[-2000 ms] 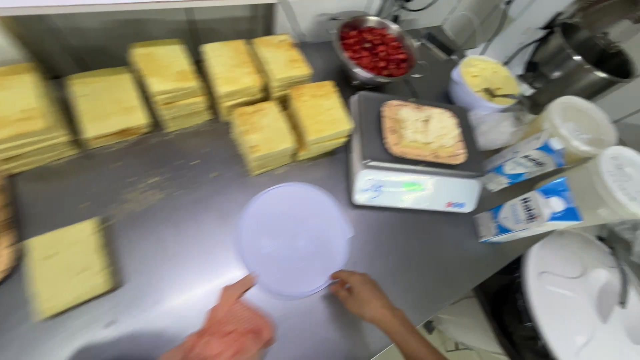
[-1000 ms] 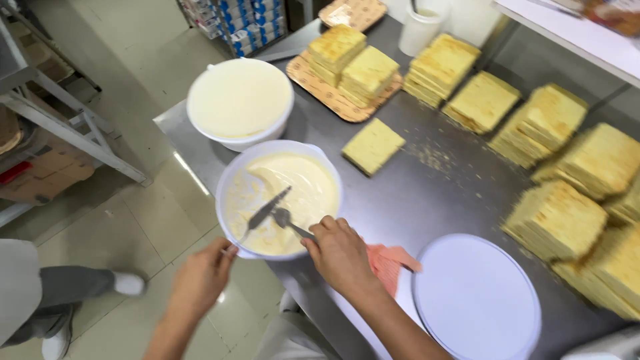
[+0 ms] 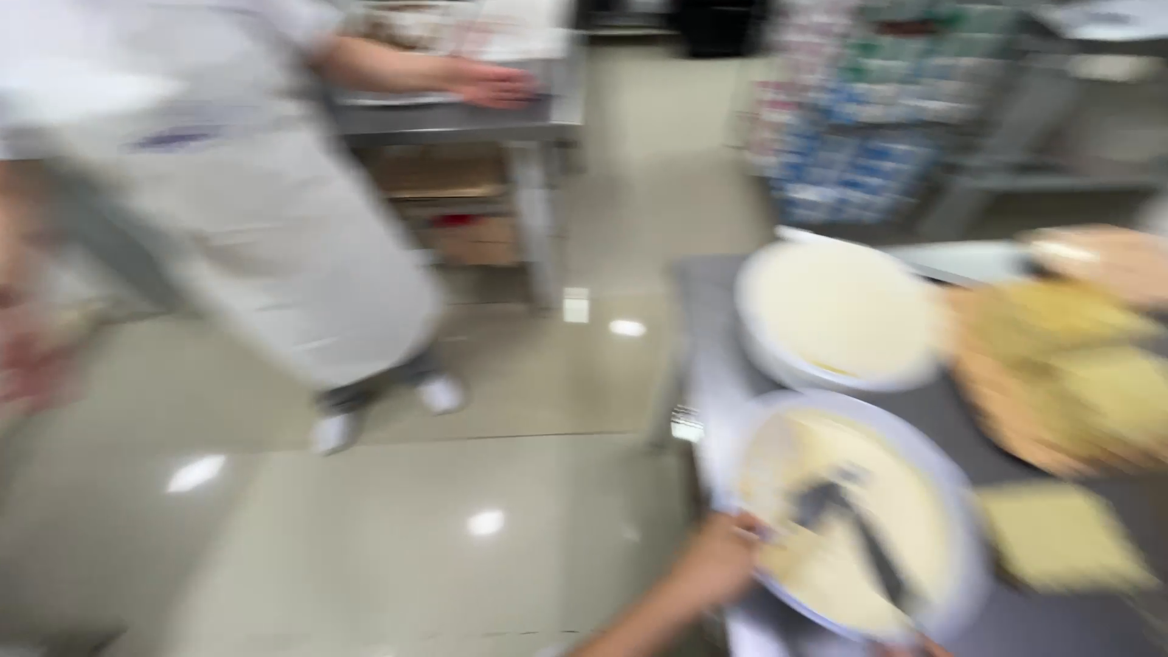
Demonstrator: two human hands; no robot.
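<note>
A white bowl of cream [image 3: 849, 529] stands near the counter's edge. At its left rim is my left hand [image 3: 721, 557], fingers bent; blur hides whether it grips the rim or a utensil. A dark-headed utensil [image 3: 871, 547] lies across the cream, its handle running down to my right hand [image 3: 899, 648], which is mostly cut off by the bottom edge. Behind this bowl stands a second white bowl full of pale cream [image 3: 839, 315]. A square cake layer [image 3: 1063, 534] lies to the right, and stacked cake layers [image 3: 1086, 365] rest on a board behind it.
A person in a white apron [image 3: 301, 228] stands across the floor at left, one hand stretched over a metal table [image 3: 456, 119]. Wrapped packs [image 3: 849, 137] are stacked beyond the counter. The counter's left edge [image 3: 698, 365] borders the tiled floor.
The view has swung far left, bringing the person in the apron into sight. Two seconds ago my hands were at a round white disc; one second ago they were at the cream bowl.
</note>
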